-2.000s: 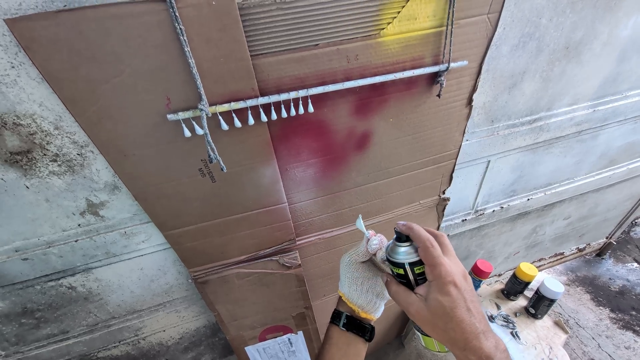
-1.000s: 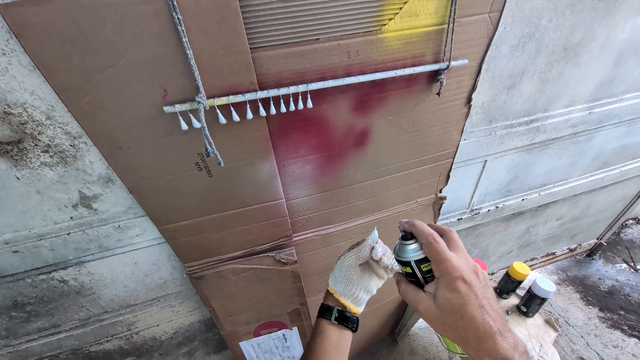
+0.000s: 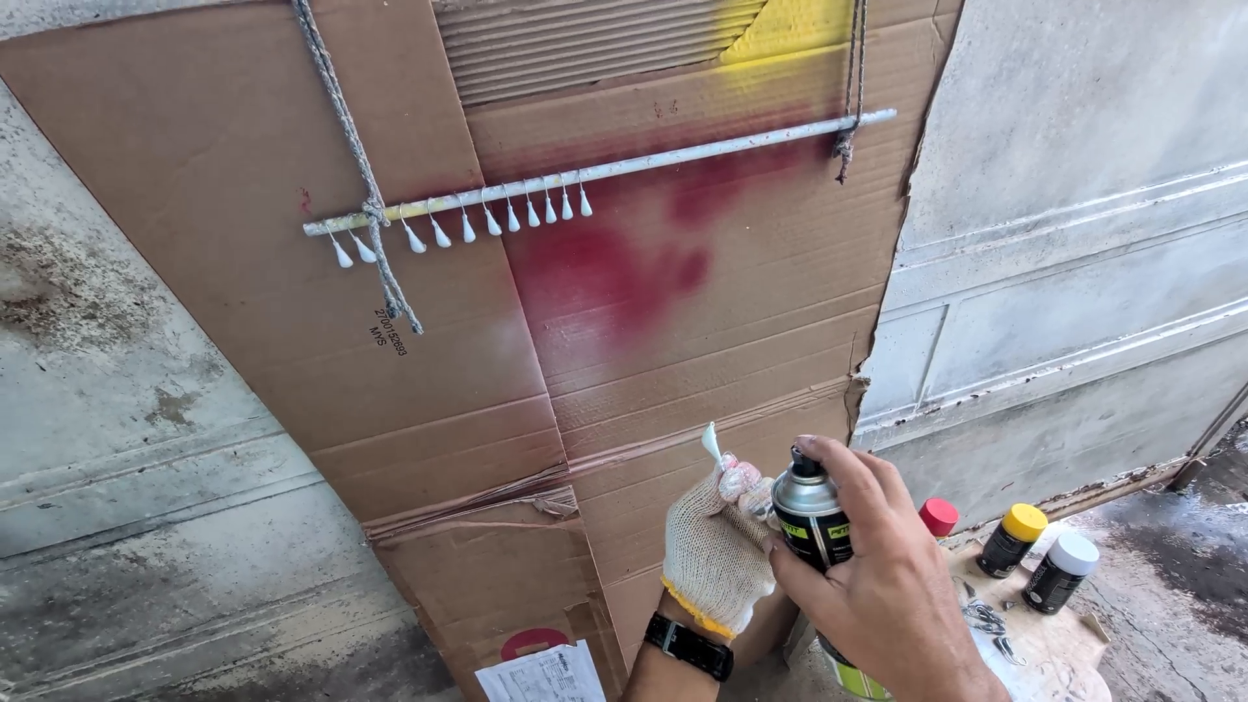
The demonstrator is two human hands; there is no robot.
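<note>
My left hand [image 3: 717, 546], in a white knitted glove with paint stains on its fingertips, pinches a small white teardrop-shaped piece [image 3: 711, 443] that points upward. Close beside it, my bare right hand [image 3: 877, 556] grips a black and green spray paint can [image 3: 807, 531], with the index finger on its nozzle. Above both hands a white-painted rod [image 3: 673, 158] hangs tilted from two cords. Several white teardrop-shaped pieces [image 3: 468, 227] hang from small hooks along the rod's left half.
A cardboard sheet [image 3: 682, 390] with red and yellow overspray stands behind the rod, against a metal wall [image 3: 1053, 195]. At lower right are a yellow-capped can [image 3: 1014, 541], a white-capped can [image 3: 1061, 573], a red cap [image 3: 938, 517] and loose metal hooks [image 3: 987, 616]. A cord [image 3: 341, 107] hangs at left.
Both hands stay close together, the left still holding the white piece and the right still gripping the spray can. Their position has shifted only slightly.
</note>
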